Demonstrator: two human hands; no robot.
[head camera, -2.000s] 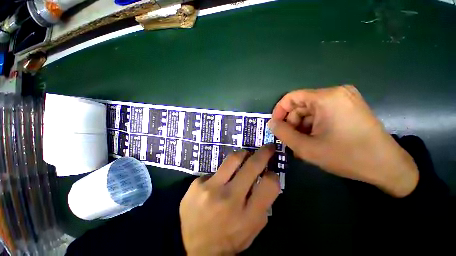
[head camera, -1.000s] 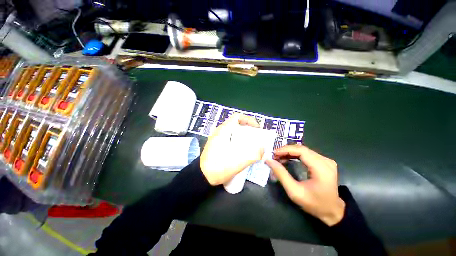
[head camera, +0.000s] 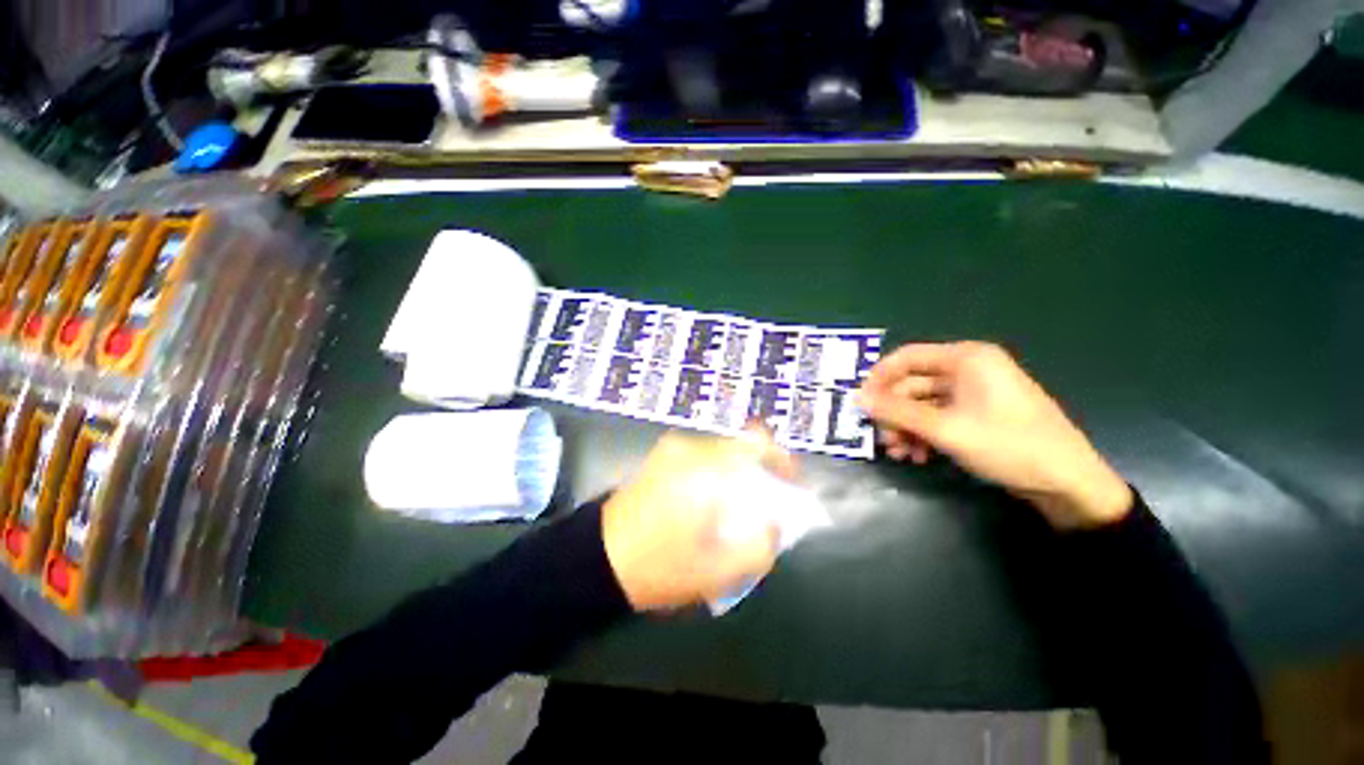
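The printed label roll (head camera: 467, 320) lies on the dark green bench. Its tail (head camera: 691, 363) lies flat to the right, with two rows of black-and-white labels. The narrower sticker roll (head camera: 449, 465) lies on its side just below it. My left hand (head camera: 688, 523) is blurred and holds a pale sticker strip (head camera: 744, 583) below the tail. My right hand (head camera: 987, 426) is at the tail's right end, thumb and fingertips together over the last label. Whether a small sticker is between these fingertips cannot be made out.
Stacked clear trays (head camera: 225, 404) with orange-edged meters stand at the left. A shelf edge (head camera: 1047, 138) runs along the back, with a dark phone (head camera: 367, 114), a white-and-orange cylinder (head camera: 524, 87) and a blue object (head camera: 208, 147). Something red (head camera: 240, 658) is on the floor.
My hands have parted: the left moved down off the tail with the strip, uncovering the labels. The right moved up to the tail's end. The view has shifted slightly.
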